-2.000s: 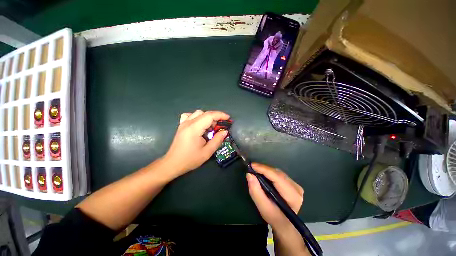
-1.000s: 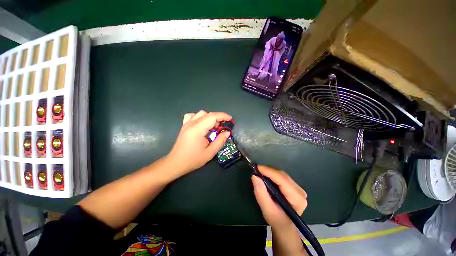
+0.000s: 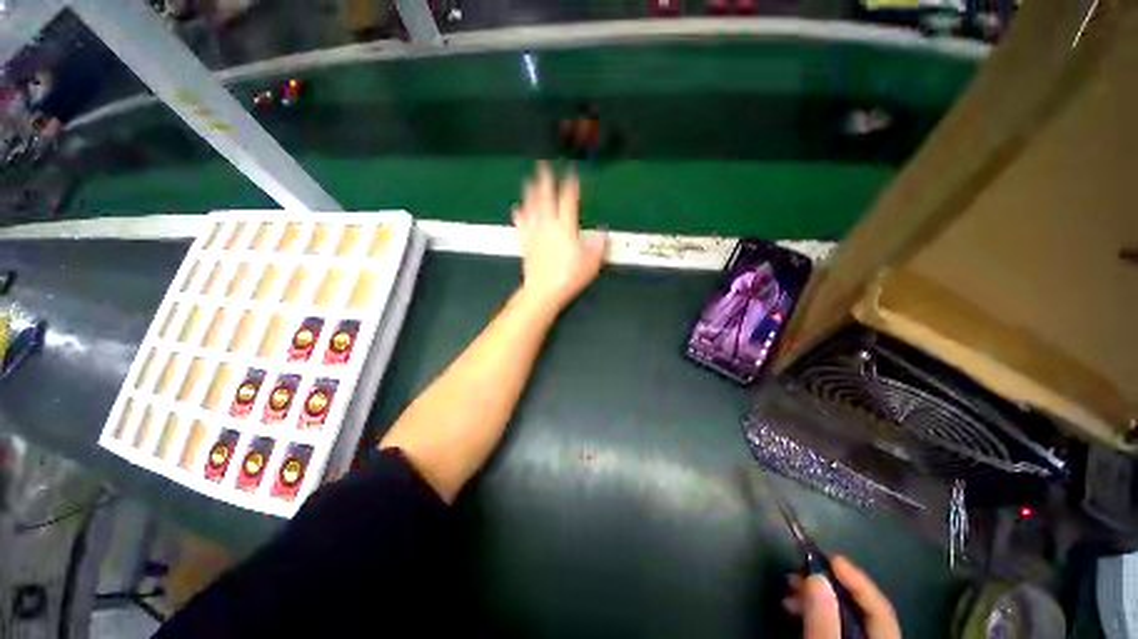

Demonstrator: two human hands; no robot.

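My left hand (image 3: 558, 243) is stretched over the white bench edge beside the green conveyor, fingers spread, with nothing seen in it. A small dark and reddish unit (image 3: 582, 129), blurred, lies on the conveyor just beyond my fingertips, apart from them. My right hand (image 3: 849, 604) is at the lower right, cut off by the bottom edge, and holds the black soldering iron (image 3: 816, 560) with its tip pointing up and left over the green mat. The white parts tray (image 3: 402, 293) stands at the left, with several red components (image 3: 280, 397) in its nearer pockets and tan empty pockets elsewhere.
A smartphone (image 3: 749, 311) lies by the cardboard box (image 3: 998, 250). The fume extractor grille (image 3: 917, 406), a speckled metal plate (image 3: 811, 462), silvery strands (image 3: 957, 524) and a round tin (image 3: 1013, 614) are at the right. Other small items lie on the conveyor (image 3: 437, 187).
My left hand has let go of the circuit board unit and moved forward to the conveyor. The unit is gone from the mat. My right hand and iron have moved right. The view has tilted up.
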